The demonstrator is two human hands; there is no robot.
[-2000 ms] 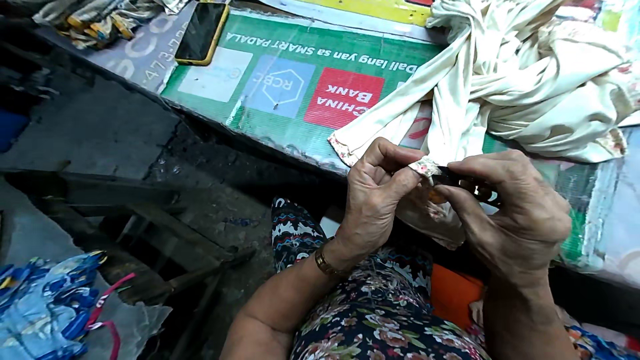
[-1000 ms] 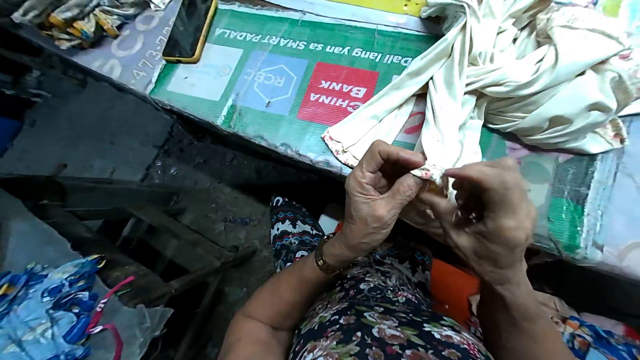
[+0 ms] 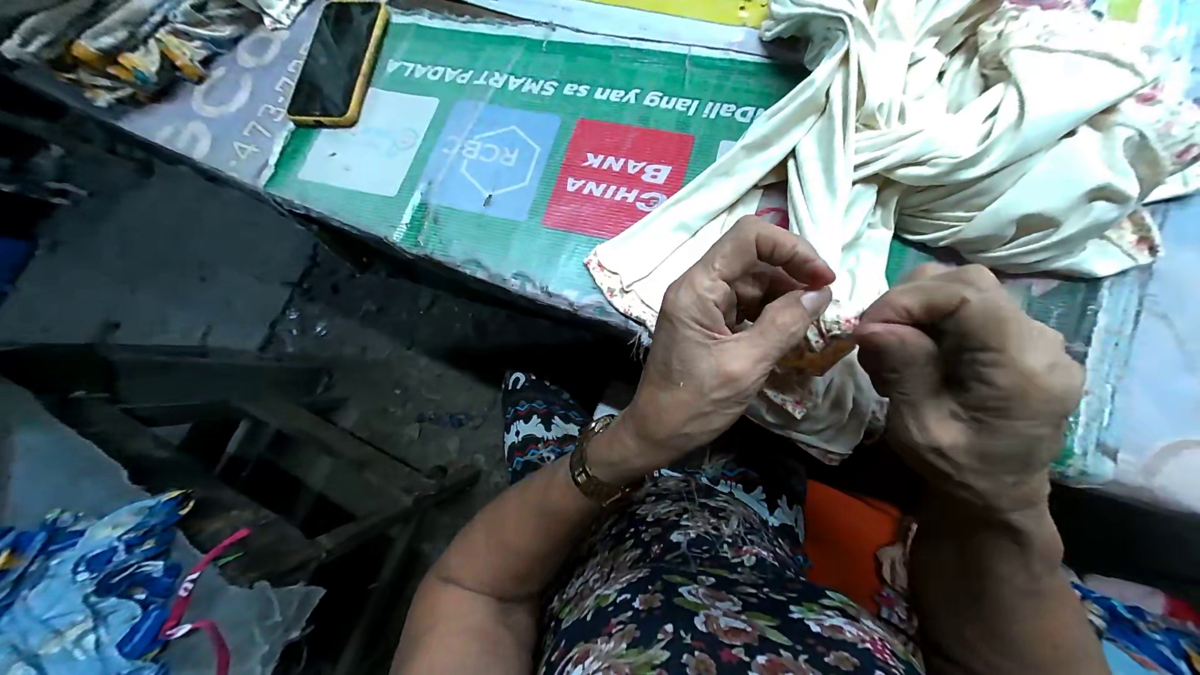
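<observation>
Cream fabric (image 3: 937, 141) with floral-printed edges lies bunched on the table and hangs over its front edge between my hands. My left hand (image 3: 722, 337), with a watch on the wrist, has thumb and forefinger tips nearly together beside a small floral edge of the cloth; whether they pinch anything is unclear. My right hand (image 3: 975, 375) is curled closed at the other side of that edge, thumb against forefinger. What it holds inside is hidden. A brownish-orange bit shows between the hands, blurred.
A smartphone (image 3: 337, 61) in a yellow case lies on the green printed tarpaulin (image 3: 412, 169) covering the table. Bundled cloth (image 3: 141, 47) lies at the back left. Blue patterned fabric (image 3: 84, 591) and a pink strap (image 3: 202, 586) are at lower left, near a dark wooden frame (image 3: 375, 534).
The dark object seen in my right fingers two seconds ago no longer shows plainly. My left fingertips have come off the small floral edge they were pinching.
</observation>
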